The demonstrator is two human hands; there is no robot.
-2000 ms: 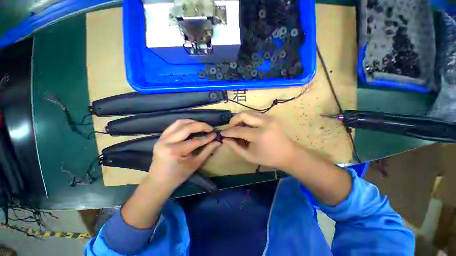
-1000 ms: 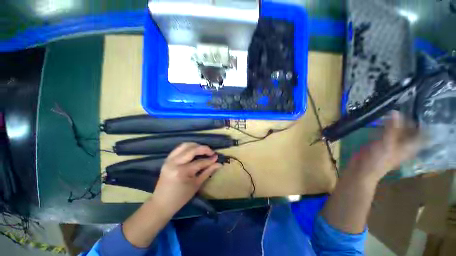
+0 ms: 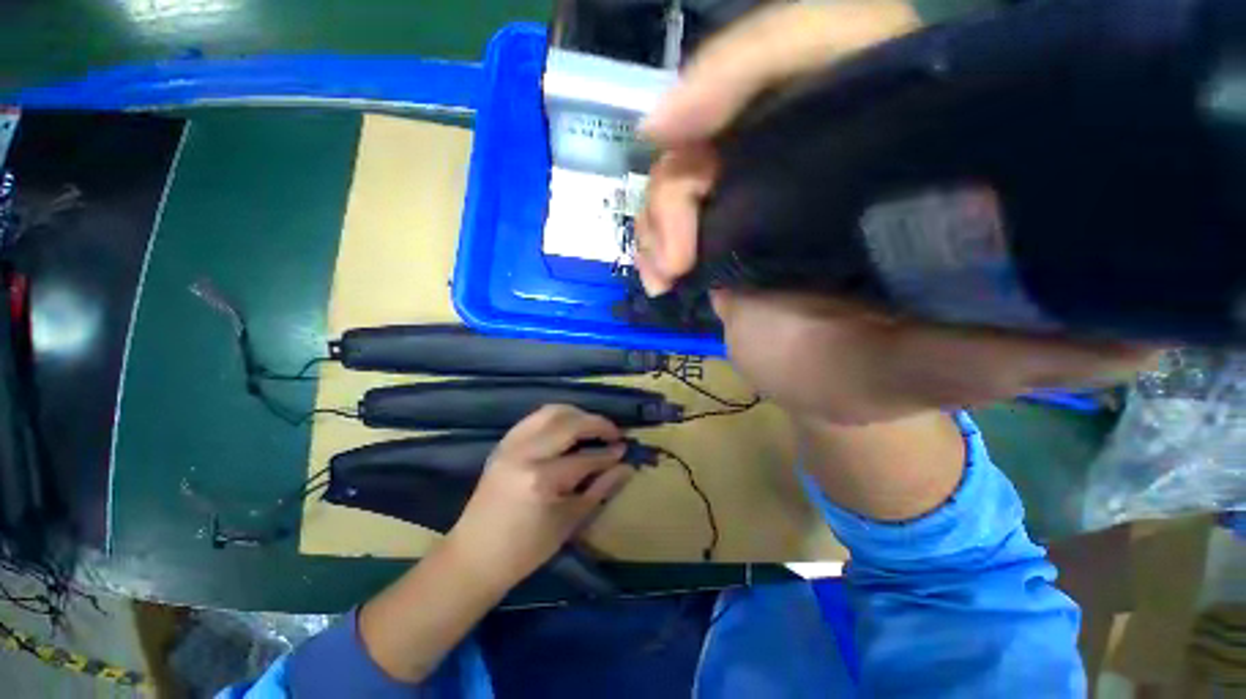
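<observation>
My left hand (image 3: 554, 471) holds the end of the lowest headband (image 3: 396, 478) between its fingertips, near the dark end bracket (image 3: 638, 455). A thin headband wire (image 3: 701, 501) curves from that end down the board. My right hand (image 3: 806, 328) grips the thick black electric screwdriver (image 3: 957, 178), raised close to the camera and filling the upper right. Its bit is hidden; its front end is by the screw feeder (image 3: 588, 150) in the blue plastic tray (image 3: 506, 260). Two more headbands (image 3: 499, 351) (image 3: 513, 404) lie side by side above the held one.
The tan cardboard work board (image 3: 396, 178) lies on the green bench mat (image 3: 253, 205). Waiting headbands (image 3: 21, 451) with tangled wires lie at far left. A crumpled clear plastic bag (image 3: 1161, 451) is at right. The screwdriver and right hand hide much of the blue tray.
My right hand took hold of the screwdriver at the right and moved it up and left to the feeder. My left hand stays at the headband end. The view shifted.
</observation>
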